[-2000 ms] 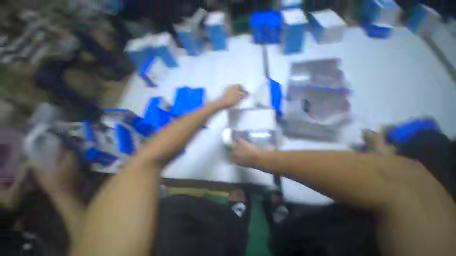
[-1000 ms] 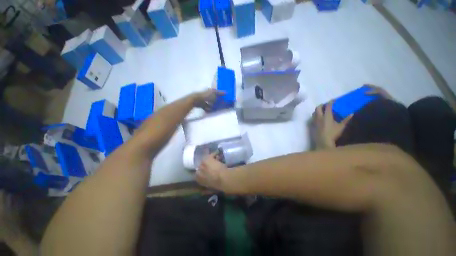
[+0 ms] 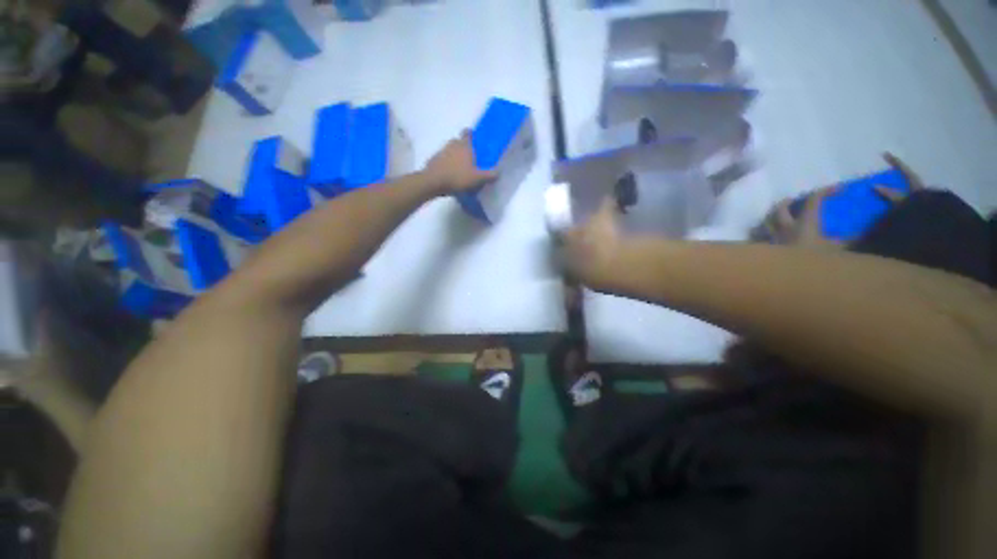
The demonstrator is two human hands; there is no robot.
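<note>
My left hand holds a closed blue-and-white carton, tilted, at the middle of the white table. My right hand is at the front left of an open carton, its fingers by the white round end and a dark part. Clear, shiny contents show in this carton. My right fingertips are blurred and partly hidden. Two more open cartons with clear contents stand directly behind it.
Several blue cartons stand at the left. Paler boxes stand at the far left edge. At the right, another person's hands hold a blue carton. A dark seam divides the white table.
My left hand has lifted and tilted the closed carton. My right hand and its open carton have moved right, up against the other open cartons. The view has shifted.
</note>
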